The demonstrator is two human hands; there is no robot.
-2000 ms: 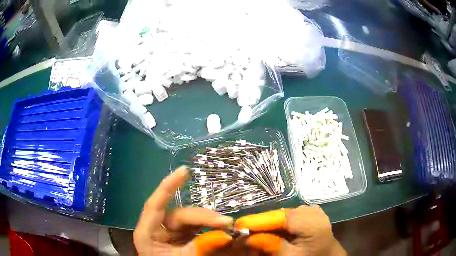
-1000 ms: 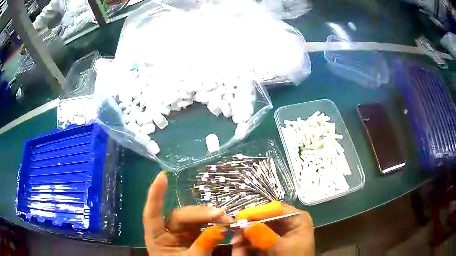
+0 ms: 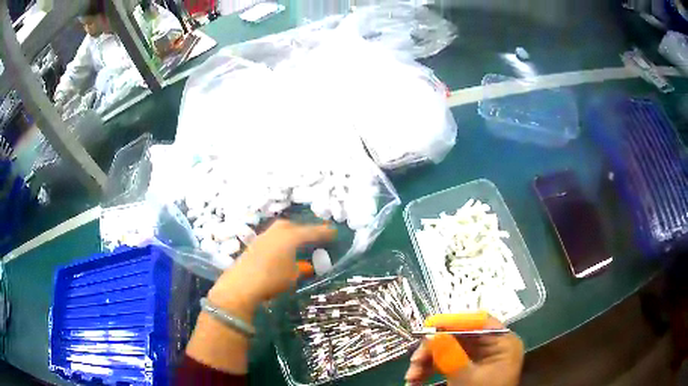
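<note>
My left hand (image 3: 268, 260) reaches over the near edge of the large clear plastic bag (image 3: 381, 215). Its orange-covered fingertips are apart, with one white cap (image 3: 322, 261) beside the thumb; the hand holds nothing that I can see. My right hand (image 3: 483, 358) is at the lower right, its orange-covered thumb and index finger pinching a thin metal rod (image 3: 483, 331) that lies roughly level. Many white caps (image 3: 219, 215) are heaped in the bag. Rods with white collars (image 3: 351, 328) fill the rod box. White sleeves (image 3: 475, 260) fill the sleeve box (image 3: 537, 290).
A blue blister tray (image 3: 105, 301) is on the left stack, and more blue trays (image 3: 652, 170) stand at right. A smartphone (image 3: 575, 226) lies beside the sleeve box. An empty clear box (image 3: 528, 113) is farther back. A person (image 3: 102, 60) in pale clothing is at the upper left.
My left hand has left my right hand and moved up to the bag's near edge. My right hand has moved rightward with the rod. The camera view has shifted, showing more at the upper left.
</note>
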